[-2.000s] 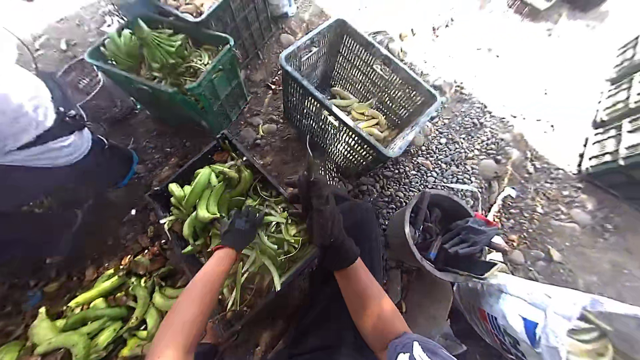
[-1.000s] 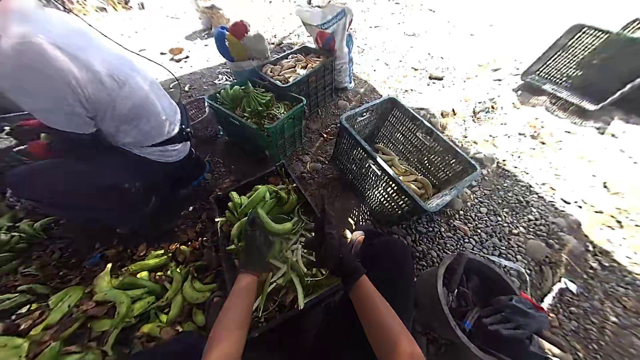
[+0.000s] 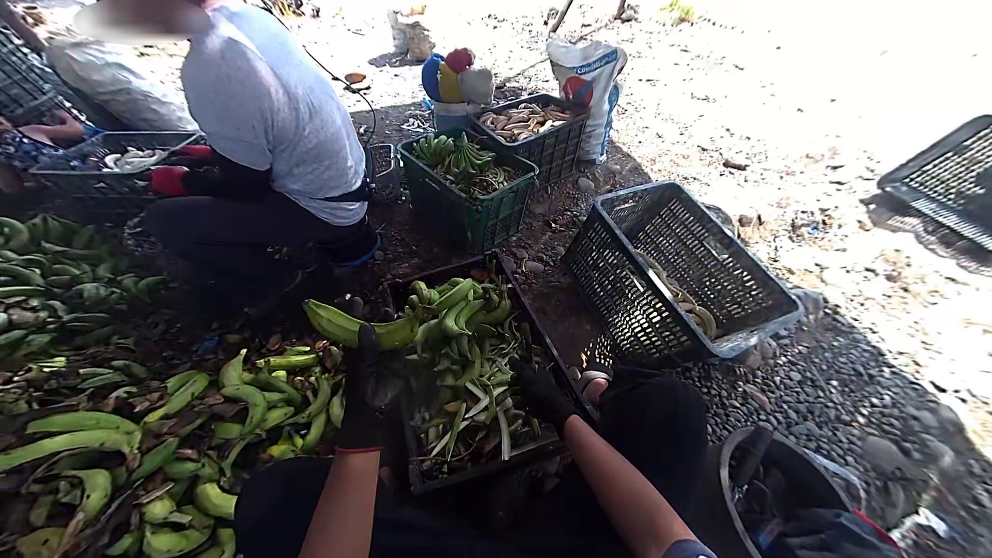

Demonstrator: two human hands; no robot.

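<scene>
My left hand (image 3: 361,391), in a dark glove, holds a large green plantain (image 3: 341,324) at the left edge of a black plastic crate (image 3: 546,341). My right hand (image 3: 542,394), also in a dark glove, lies over the crate's right side; whether its fingers hold anything cannot be made out. Inside the crate are green plantains (image 3: 457,310) at the back and a pile of green peel strips (image 3: 484,411) nearer me. More loose green plantains (image 3: 85,442) cover the ground at the left.
A tilted dark crate (image 3: 682,256) with peeled plantains stands right of the crate. Behind are a green crate (image 3: 465,209), another crate of peeled plantains (image 3: 542,147) and a printed sack (image 3: 589,85). A co-worker (image 3: 271,116) crouches at back left. A bucket (image 3: 767,488) holds dark gloves.
My left hand has moved left from over the crate, where it was a second ago, and now holds a plantain at the crate's edge. The view has swung left and up.
</scene>
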